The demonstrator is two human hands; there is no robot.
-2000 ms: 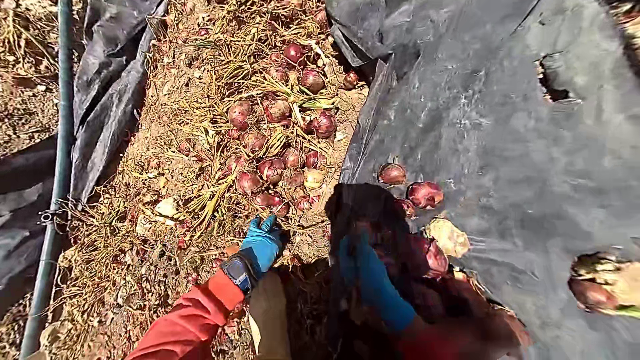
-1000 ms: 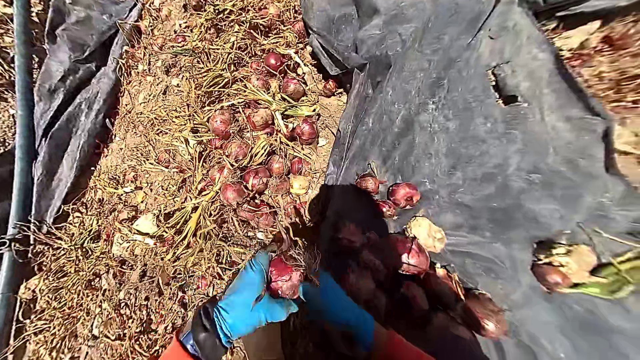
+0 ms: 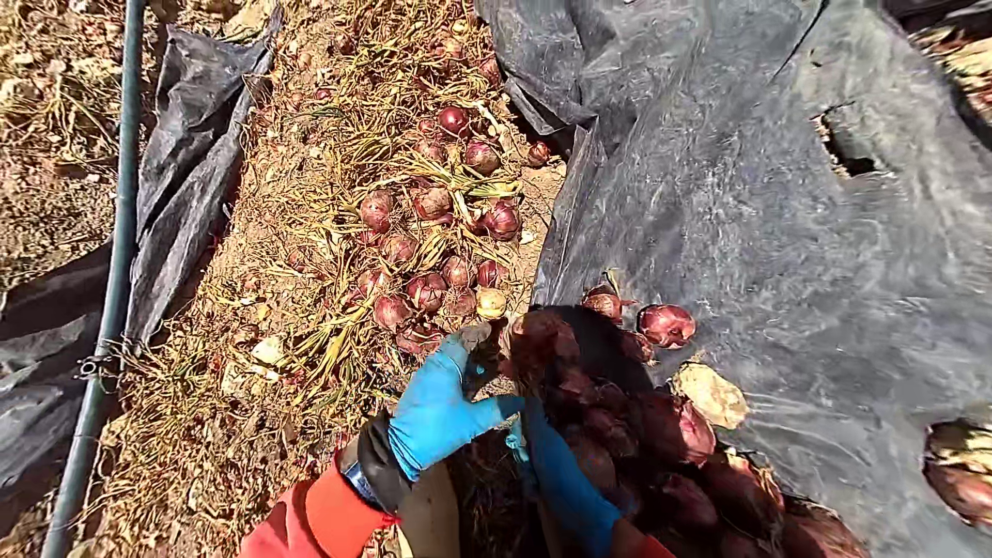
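My left hand (image 3: 446, 407), in a blue glove, has its fingers and thumb apart with nothing seen between them. Its fingertips reach the near end of a cluster of red onions (image 3: 426, 292) lying among dry stalks. In deep shadow just to its right is my right hand (image 3: 562, 473), also blue-gloved. A shaded red onion (image 3: 539, 345) is just beyond its fingertips; whether they touch it cannot be told. A heap of red onions (image 3: 686, 500) lies beside the right hand, partly on the black plastic sheet (image 3: 752, 256).
A pale, flat clod or stone (image 3: 711, 395) sits beside the heap. Along the left run a dark hose (image 3: 116, 279) and a strip of crumpled black plastic (image 3: 186, 155). Holes break the sheet at right, one with an onion (image 3: 965, 477) in it.
One second ago my left hand held a red onion low near the right hand; it has let that onion go and moved forward to the cluster, fingers apart.
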